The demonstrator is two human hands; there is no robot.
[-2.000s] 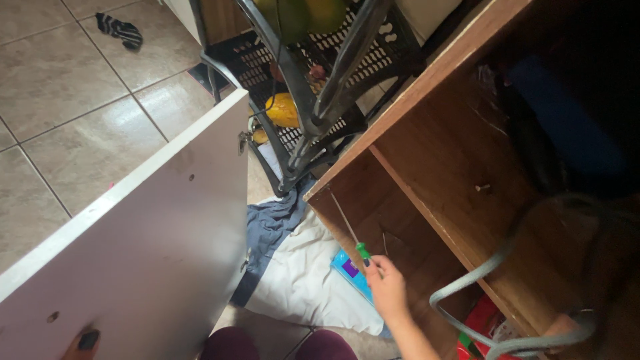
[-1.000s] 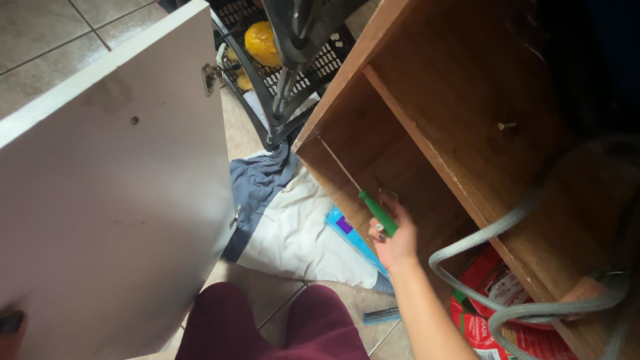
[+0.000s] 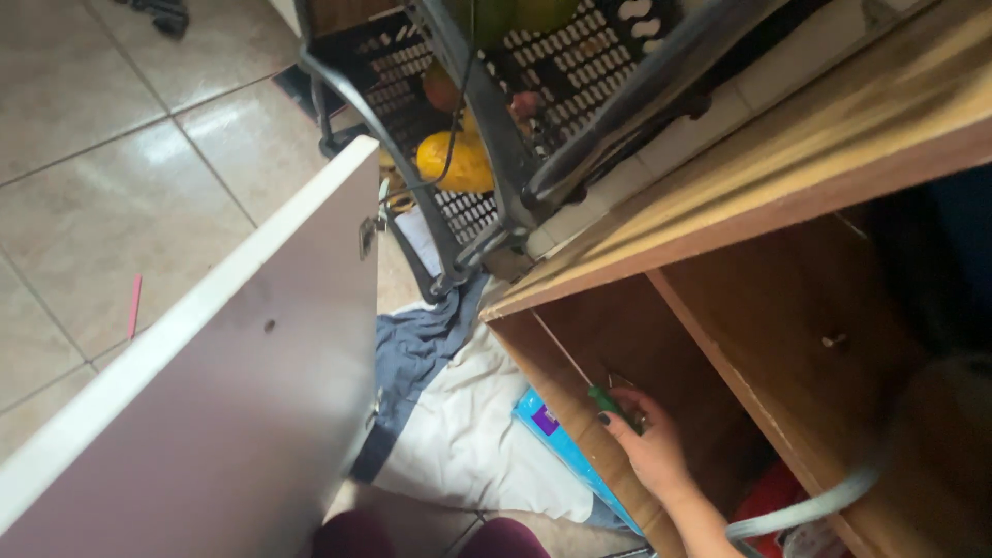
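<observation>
My right hand (image 3: 647,442) grips the green handle of a screwdriver (image 3: 608,403) inside the wooden cabinet (image 3: 775,225). The long thin shaft points up and left, its tip at the cabinet's inner side near the front corner. A white door panel (image 3: 294,372) with metal hinges (image 3: 367,237) stands tilted at the left, apart from the cabinet's front edge. My left hand is out of the frame.
A black rack (image 3: 496,147) holding yellow fruit (image 3: 456,161) stands beyond the door. Below lie a white and blue cloth (image 3: 465,418) and a blue package (image 3: 566,446). A grey hose (image 3: 821,504) crosses the cabinet front; a pink stick (image 3: 135,306) lies on the tiles.
The left hand, at the door's lower edge in both earlier frames, has left view. My right hand still holds the screwdriver in the cabinet. The view has shifted.
</observation>
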